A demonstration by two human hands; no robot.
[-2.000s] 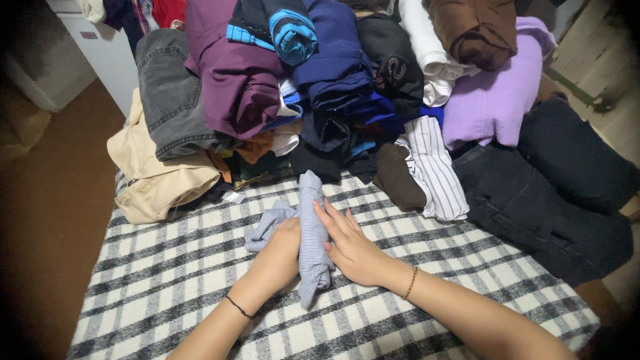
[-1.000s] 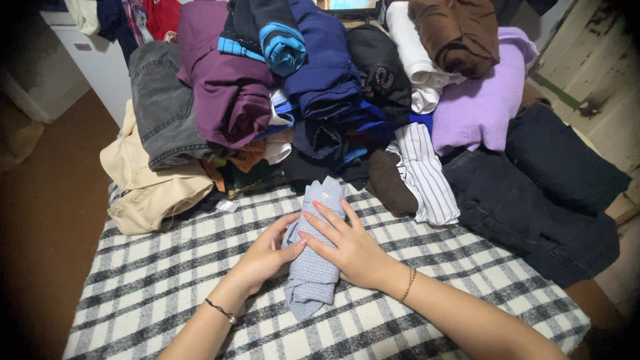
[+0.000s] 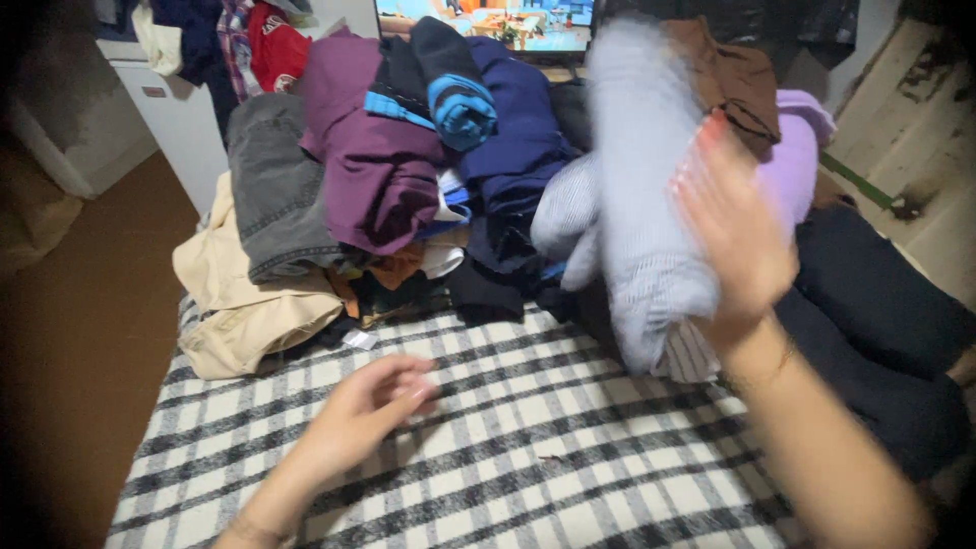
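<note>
My right hand point(image 3: 736, 221) holds a rolled grey-blue striped garment point(image 3: 648, 206) up in front of the right part of the clothes pile; hand and garment are blurred by motion. A loose part of the garment hangs out on its left side. My left hand point(image 3: 389, 400), fingers loosely curled and holding nothing, hovers over the black-and-white checked blanket point(image 3: 488, 457). Rolled maroon point(image 3: 377, 160) and navy point(image 3: 511, 130) garments lie in the pile, with a black-and-blue roll point(image 3: 454, 91) on top. The white striped garment point(image 3: 690, 354) is mostly hidden behind the held one.
Dark grey jeans point(image 3: 278, 183) and beige trousers point(image 3: 252, 305) lie at the pile's left. Brown point(image 3: 732, 76), lilac point(image 3: 797, 160) and black point(image 3: 884, 290) garments are at the right. A lit screen point(image 3: 488, 23) stands behind the pile. A white cabinet point(image 3: 171, 122) is at the back left.
The striped garment, earlier on the blanket under both hands, has been lifted up and to the right in my right hand. My left hand has let go of it. The view has tilted up somewhat.
</note>
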